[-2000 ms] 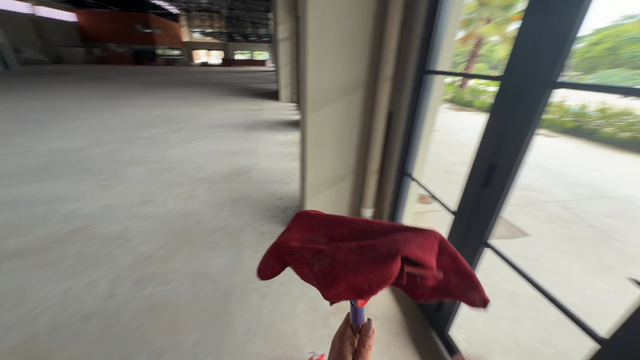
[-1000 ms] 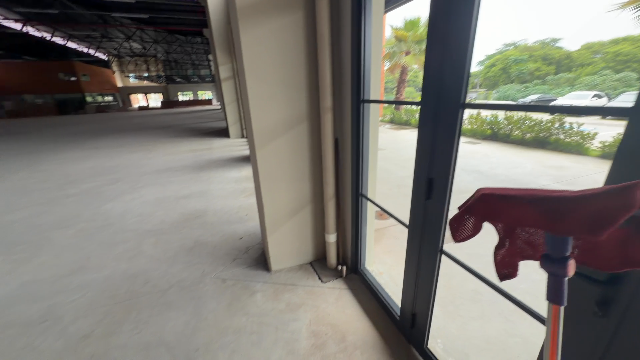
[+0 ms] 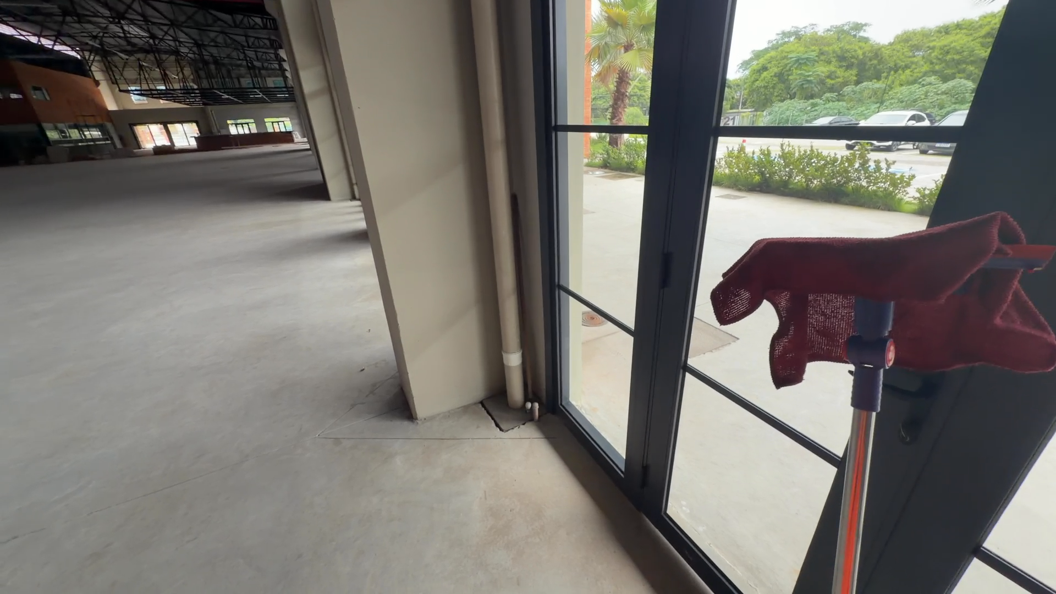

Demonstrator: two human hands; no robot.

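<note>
A dark red cloth (image 3: pixel 858 264) hangs draped over the head of a squeegee or mop, whose purple joint (image 3: pixel 870 355) shows beneath it. Its metal pole (image 3: pixel 855 503), with an orange stripe, runs down out of the bottom of the view at the right. The cloth is in front of the glass door (image 3: pixel 767 330) with its dark frame; whether it touches the glass I cannot tell. Part of the head's red and grey end sticks out of the cloth at the right edge. Neither of my hands is in view, so what holds the pole is hidden.
A beige pillar (image 3: pixel 421 206) stands left of the door, with a vertical pipe (image 3: pixel 499 206) beside it and a small broken hole (image 3: pixel 505 412) in the floor at its foot. Concrete floor (image 3: pixel 206 371) stretches left into a large hall. Outside are shrubs and parked cars.
The cloth-covered head has moved from the middle of the view to the right, in front of the door. A hand on the pole showed two seconds ago and is now out of view.
</note>
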